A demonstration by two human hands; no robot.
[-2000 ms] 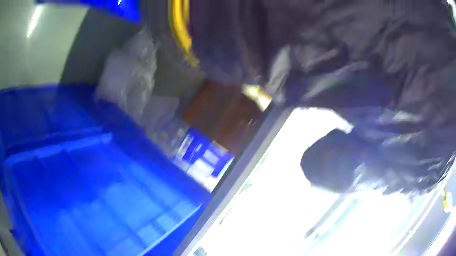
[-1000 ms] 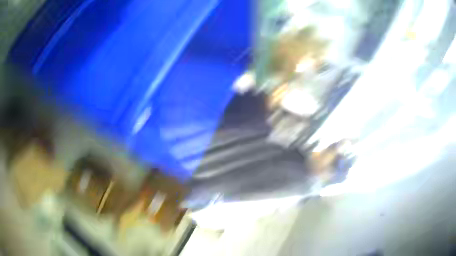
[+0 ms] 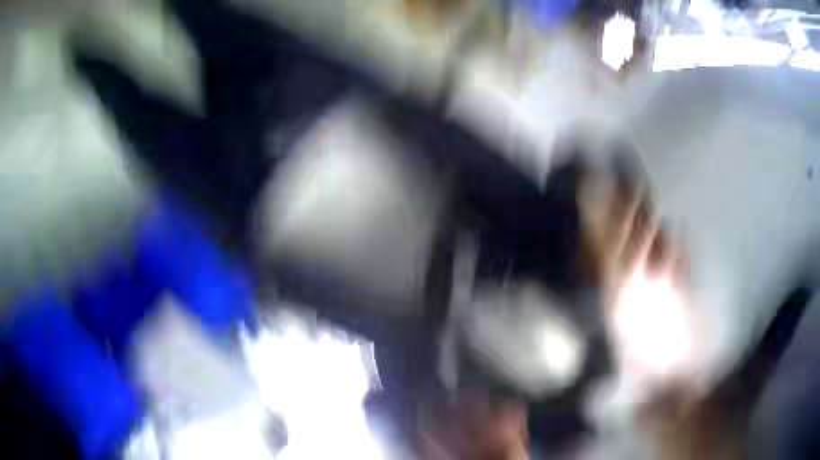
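The view is strongly blurred. A large black shape (image 3: 512, 220), possibly a loose strap or dark cloth, crosses the middle and surrounds a pale grey-white area (image 3: 351, 211). A smaller pale rounded shape (image 3: 526, 341) lies against its lower part. A blurred hand-like shape with finger-like streaks (image 3: 629, 225) is at its right edge, seeming to touch it. Another hand-like patch (image 3: 481, 431) is cut off by the bottom edge. I cannot tell whose hands these are or what they hold.
Blue blurred objects (image 3: 193, 269) are at the lower left, beside a very bright white area (image 3: 310, 377). A pale grey surface (image 3: 728, 153) is at the right, with bright lights (image 3: 737, 49) above it. A pale greenish surface (image 3: 54, 171) is at the left.
The view has swung sharply. The large blue bin and the grey striped sleeve no longer show as before. The black shape and hand-like shapes now fill the middle, close to the camera.
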